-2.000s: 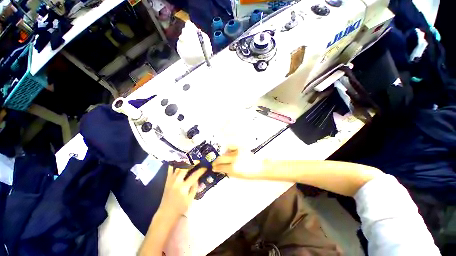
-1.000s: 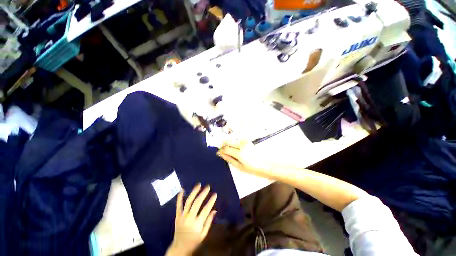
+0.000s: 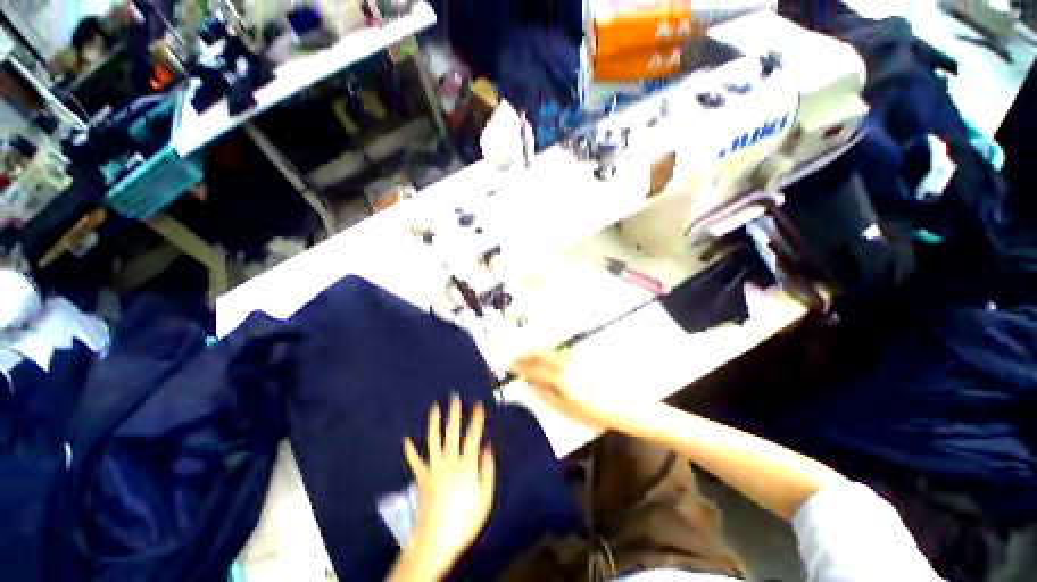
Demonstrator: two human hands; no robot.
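A dark navy garment piece (image 3: 375, 375) lies spread from the left of the needle area over the table's front edge towards the lap. My left hand (image 3: 455, 483) lies flat on it with fingers spread, partly covering a small white label (image 3: 398, 514). My right hand (image 3: 552, 381) is at the cloth's right edge, just in front of the presser foot and needle (image 3: 500, 307); its fingertips are blurred, so whether they pinch the edge cannot be told. The cream-white sewing machine (image 3: 671, 171) stands behind the hands.
Pink-and-dark snips (image 3: 635, 276) and black cloth scraps (image 3: 716, 298) lie on the machine bed at right. Navy garments (image 3: 182, 455) drape at left; a dark pile (image 3: 921, 387) fills the right. An orange-and-white box (image 3: 643, 43) stands behind the machine, a teal basket (image 3: 157, 188) at upper left.
The navy piece has come away from the needle area and been spread towards the lap. My left hand has left the needle for the cloth, now over the label. My right hand stays near the needle.
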